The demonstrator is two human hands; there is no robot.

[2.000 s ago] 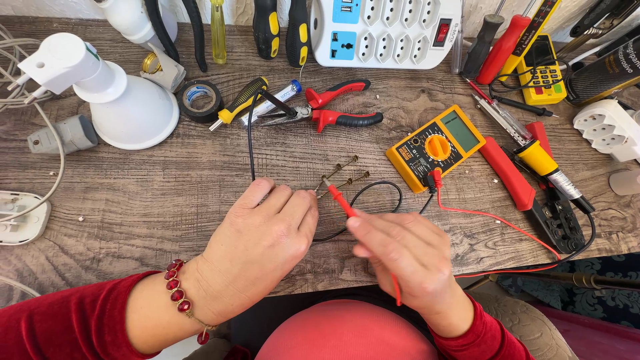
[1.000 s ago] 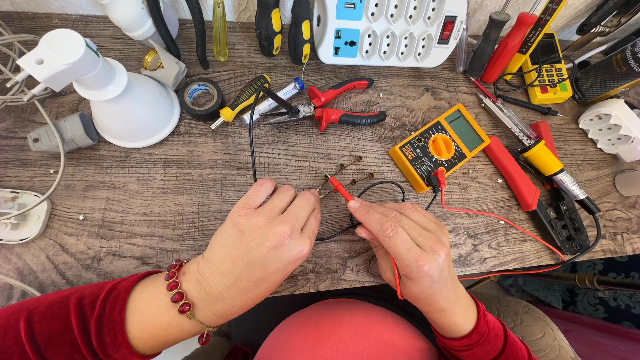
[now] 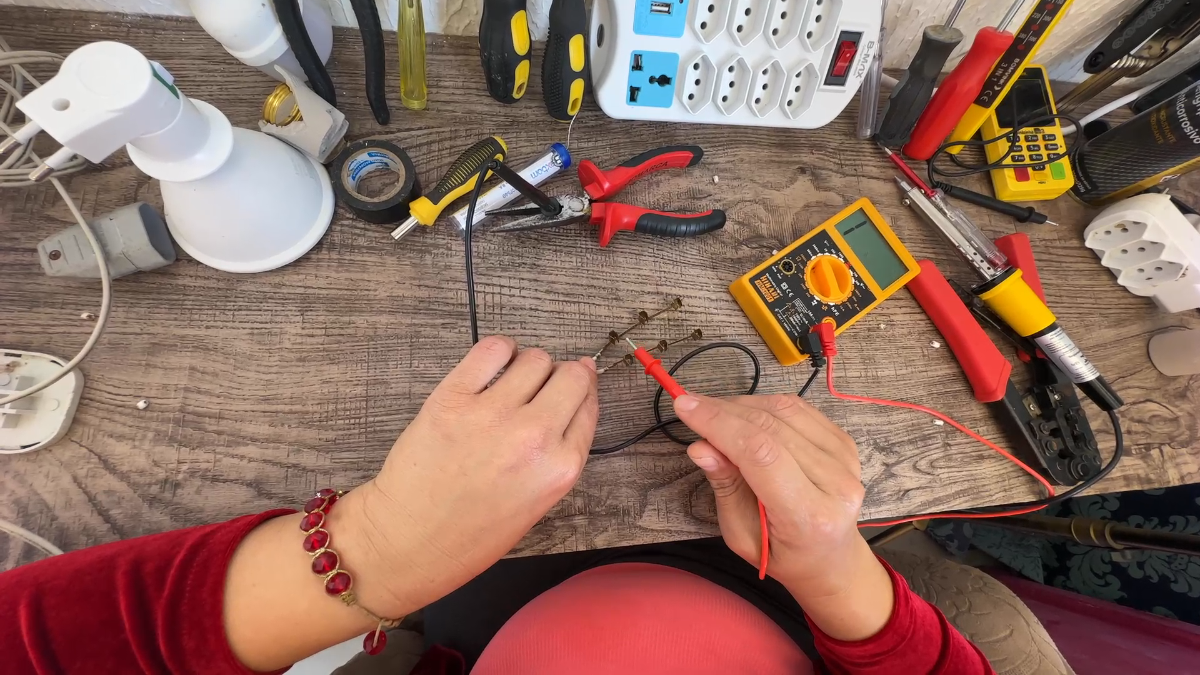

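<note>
Two thin brass contact strips (image 3: pixel 644 317) with small round clips lie side by side on the wooden table. My left hand (image 3: pixel 497 459) is closed at their near-left ends; its fingertips are hidden, so what it pinches cannot be told. A black cable runs up from behind it. Between thumb and fingers, my right hand (image 3: pixel 778 478) holds a red multimeter probe (image 3: pixel 661 373), its metal tip at the strips, near a clip on the upper one. The probe's red lead hangs below the hand. A yellow digital multimeter (image 3: pixel 827 281) lies to the right with red and black leads plugged in.
Red-handled pliers (image 3: pixel 647 220), a screwdriver (image 3: pixel 450 187) and black tape (image 3: pixel 375 180) lie beyond the hands. A white power strip (image 3: pixel 731 61) is at the back. On the right are a yellow soldering iron (image 3: pixel 1017 302) and a red-handled crimping tool (image 3: pixel 961 333); a white lamp holder (image 3: pixel 239 187) stands left.
The probe tip in my right hand has shifted slightly along the contact strips. My left hand stays in about the same place.
</note>
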